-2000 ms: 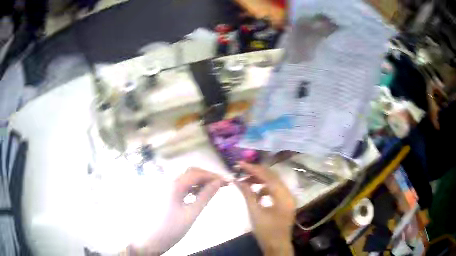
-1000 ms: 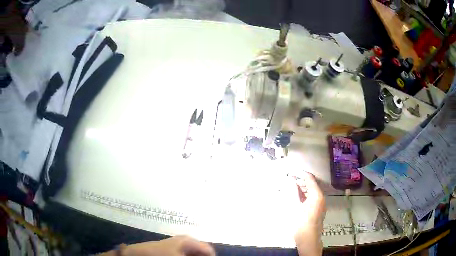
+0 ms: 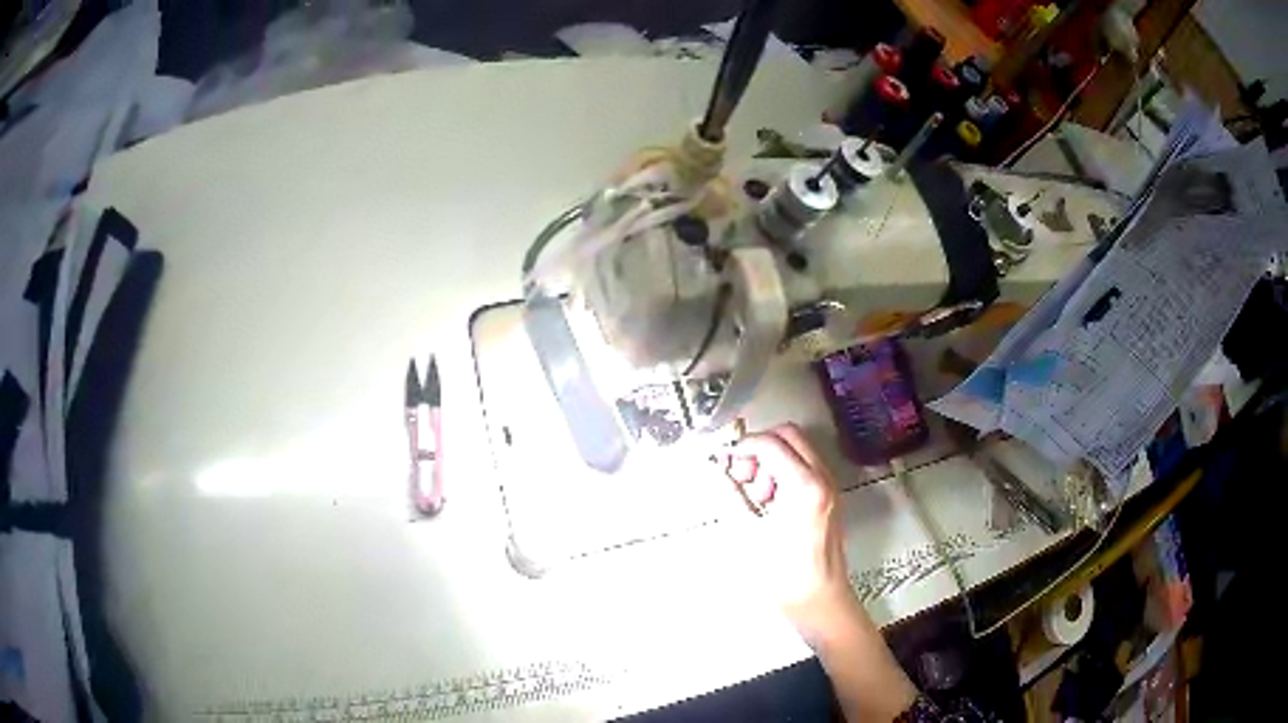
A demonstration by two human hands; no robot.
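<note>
The white sewing machine (image 3: 876,240) stands right of centre, its needle area (image 3: 671,410) brightly lit. My right hand (image 3: 791,509) is at the right of the needle area, fingers bent and fingertips close together near the presser foot; glare hides whether they hold anything. My left hand is not in view. Thread snips (image 3: 425,438) with pink handles and dark blades lie on the table left of the machine, blades pointing away from me.
A smartphone (image 3: 873,401) with a cable lies right of my hand. Printed sheets (image 3: 1130,304) hang at the right. Thread cones (image 3: 890,91) stand behind the machine. Black and white cut pieces (image 3: 57,381) lie at the left. A ruler scale (image 3: 424,698) runs along the front edge.
The view has shifted. My left hand, low at the front edge a second ago, is out of the picture. My right hand is closer to the needle area.
</note>
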